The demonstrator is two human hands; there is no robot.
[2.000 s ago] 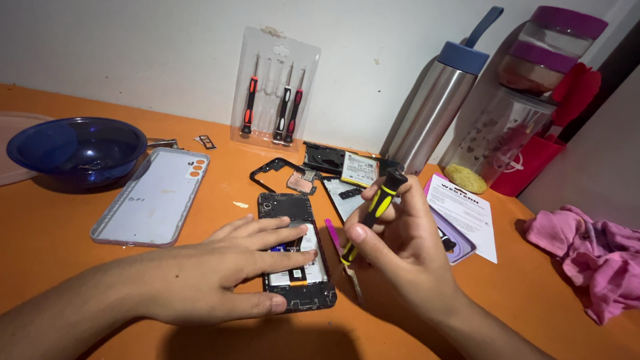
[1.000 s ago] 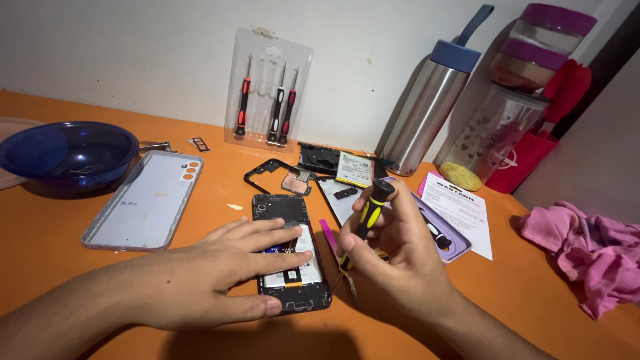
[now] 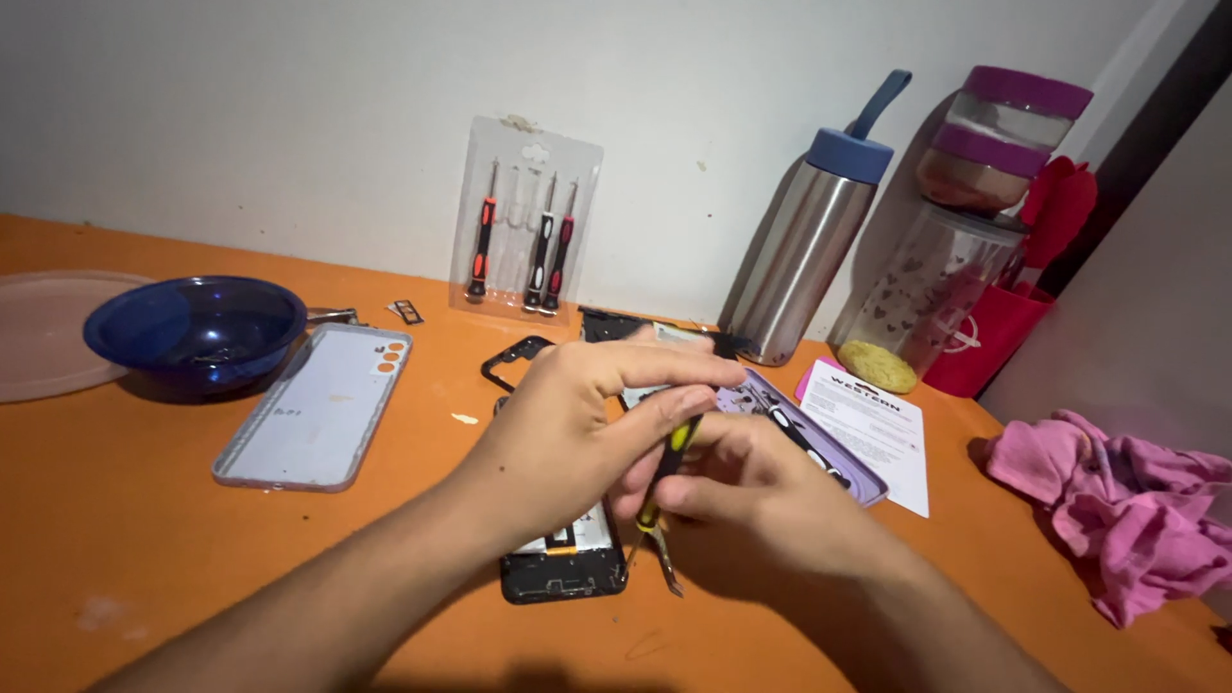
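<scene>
My right hand [image 3: 760, 491] grips a small yellow and black precision screwdriver [image 3: 666, 472], its shaft pointing down to the lower right corner of an opened smartphone [image 3: 563, 576]. My left hand [image 3: 568, 423] reaches over the phone, its thumb and fingers around the top end of the handle. Most of the phone is hidden under the left hand; its lower end and part of the battery area show. The metal tip of tweezers [image 3: 669, 568] juts out below the right hand, beside the phone. A black phone frame part [image 3: 510, 358] lies behind the left hand.
On the left are a grey phone back cover [image 3: 322, 414] and a blue glass bowl [image 3: 197, 337]. A screwdriver blister pack [image 3: 525, 221] leans on the wall. A steel bottle [image 3: 808, 250], a purple case [image 3: 818, 433], a printed card [image 3: 885, 452] and a pink cloth [image 3: 1107, 500] are to the right.
My left hand has lifted off the phone and moved to the top of the screwdriver. The screwdriver, still in my right hand, now points down at the phone's lower right corner.
</scene>
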